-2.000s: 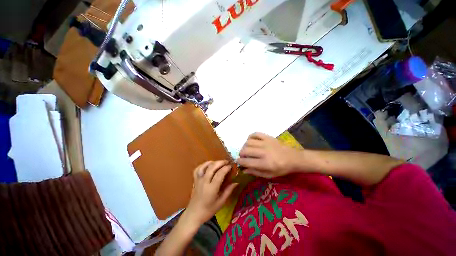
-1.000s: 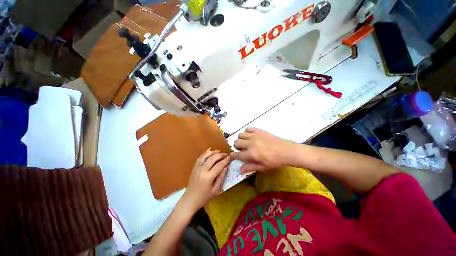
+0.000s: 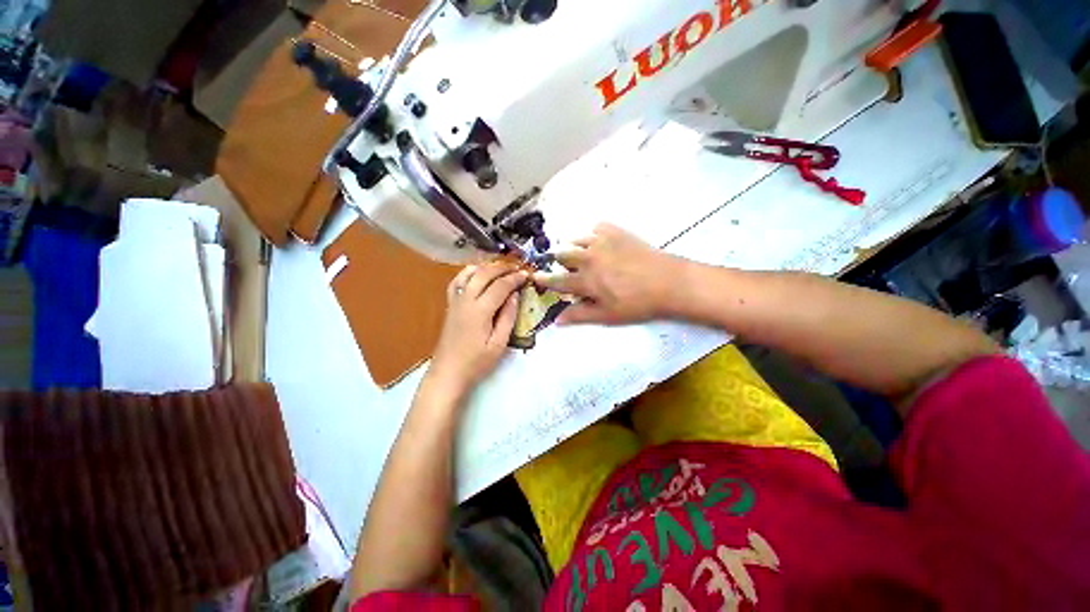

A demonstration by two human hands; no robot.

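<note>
The tan-brown panel (image 3: pixel 389 299) lies flat on the white table, left of the needle area, with a small white tab (image 3: pixel 337 267) at its left edge. Its near right corner is under the presser foot (image 3: pixel 530 256) of the sewing machine (image 3: pixel 574 132). My left hand (image 3: pixel 476 317) lies over the panel's right part, its bent fingers gripping the edge beside the foot. My right hand (image 3: pixel 612 277) pinches at the same edge from the right. Fingertips hide the edge. A yellowish metal plate (image 3: pixel 536 311) shows between the hands.
Red-handled snips (image 3: pixel 783 152) lie right of the machine head, with an orange-handled tool (image 3: pixel 902 44) and phone (image 3: pixel 990 78) beyond. A brown ridged stack (image 3: pixel 149 496) and white pieces (image 3: pixel 155 299) are at left. Brown panels (image 3: pixel 269 155) lie behind the machine.
The panel has moved away from me, further under and behind the machine head. Both hands have moved with its near corner up to the presser foot. The view has shifted.
</note>
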